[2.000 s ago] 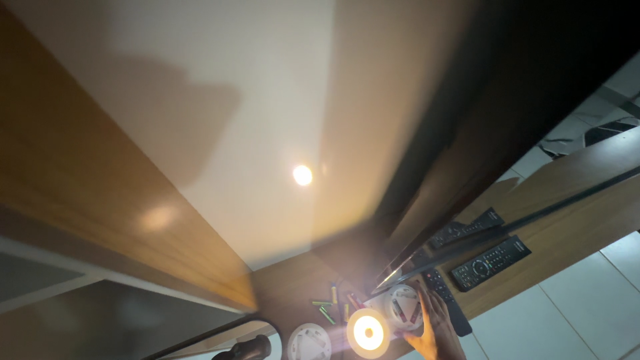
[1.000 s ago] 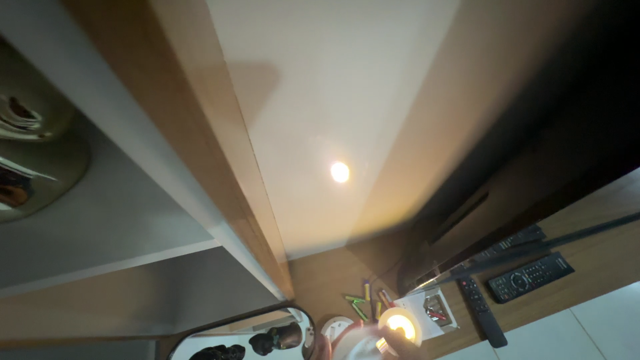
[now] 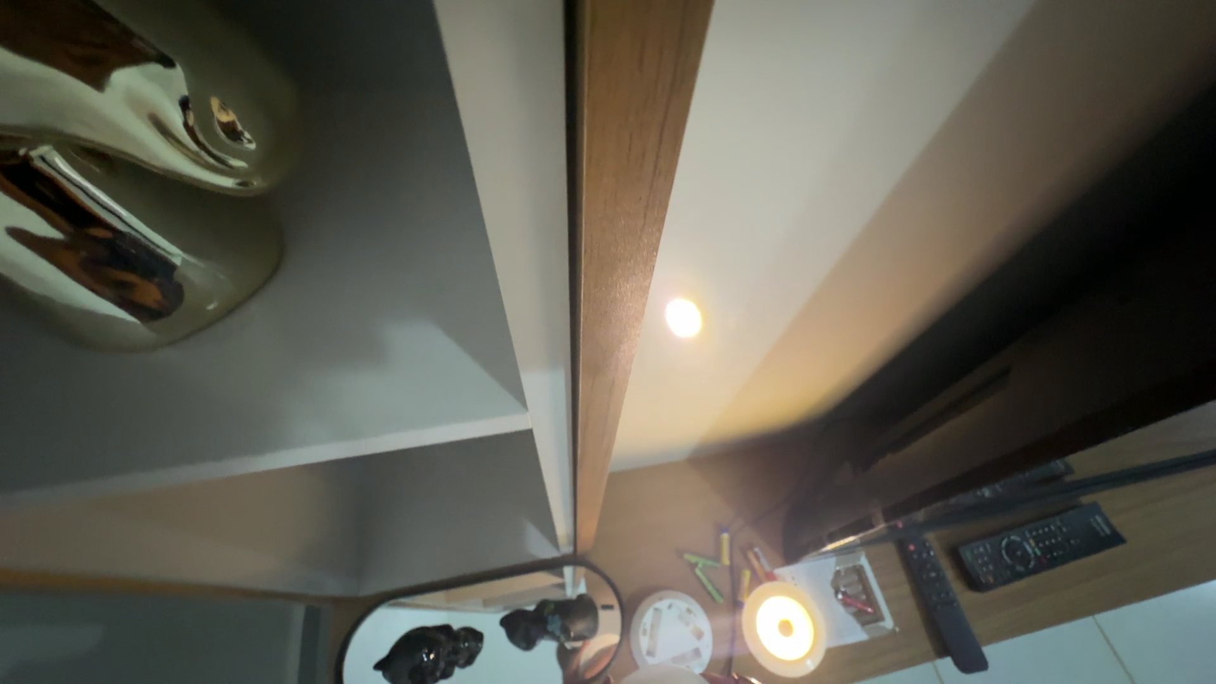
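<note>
A lit round lamp (image 3: 785,628) glows at the lower right of centre. Left of it lies a white round battery housing (image 3: 671,635) with slots in its face. Several green and yellow batteries (image 3: 705,576) lie loose above them. The rim of another white round thing (image 3: 662,675) shows at the bottom edge. A reddish sliver beside it, perhaps a fingertip of my right hand (image 3: 741,679), is cut off by the frame, so its hold is hidden. My left hand is not seen. An open white box (image 3: 863,597) with small items inside stands right of the lamp.
Remote controls (image 3: 1042,546) lie on the wooden surface at the right, beneath a large dark screen (image 3: 1026,380). A wooden panel edge (image 3: 622,237) and grey shelf (image 3: 380,380) rise at the left. A shiny metallic ornament (image 3: 142,190) and a mirrored tray (image 3: 494,617) with dark figurines stand there.
The hand reaching over the white box two seconds ago has left it. Hands seen by the lamp one second ago are now almost wholly out of frame. The view has shifted toward the shelf.
</note>
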